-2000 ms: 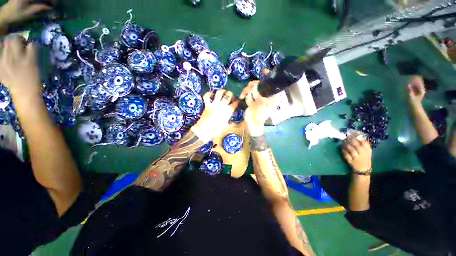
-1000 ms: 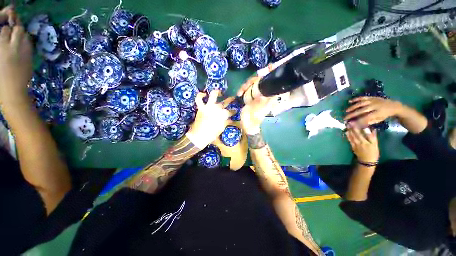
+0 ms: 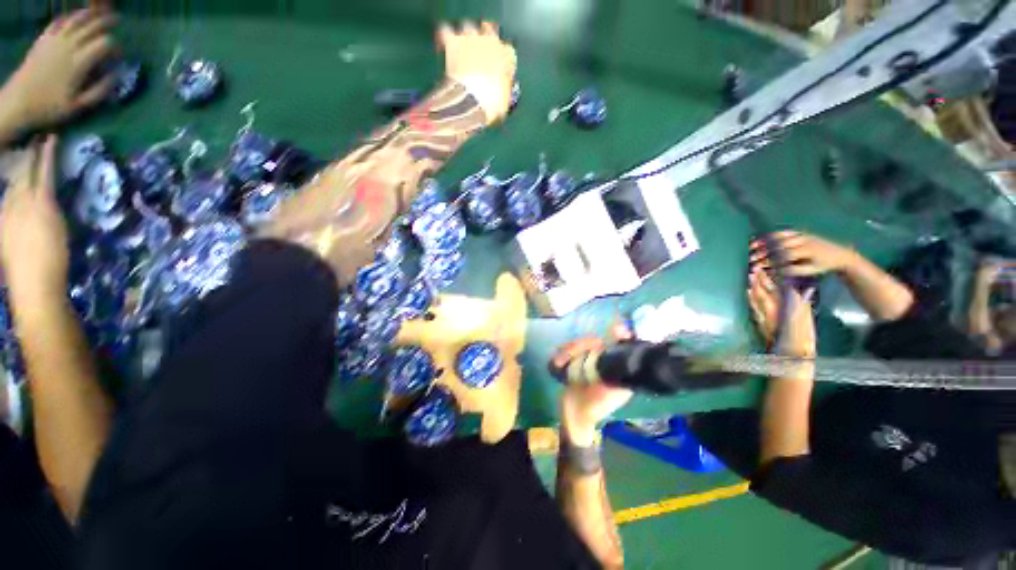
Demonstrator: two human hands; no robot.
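Observation:
My left hand (image 3: 479, 69) is stretched out over the far part of the bench. A small blue patch shows at its edge, and I cannot tell if it holds anything. My right hand (image 3: 588, 390) is shut on the black electric screwdriver (image 3: 646, 365), which lies sideways near the bench's front edge. The tan holding pad (image 3: 507, 354) has a blue round unit (image 3: 479, 364) on it, with more units at its left edge. A heap of round units (image 3: 206, 254) lies to the left, partly hidden by my left arm. The white screw feeder (image 3: 579, 258) stands right of the pad.
White crumpled scrap (image 3: 674, 320) lies right of the feeder. A grey metal support (image 3: 802, 95) runs to the upper right. Single units (image 3: 588, 108) lie on the far bench. Another person's hands (image 3: 793, 278) work at right; others' hands (image 3: 61, 72) are at left.
My left hand has left the pad area and reached to the far bench. My right hand has brought the screwdriver down and toward me, away from the feeder. The view has shifted.

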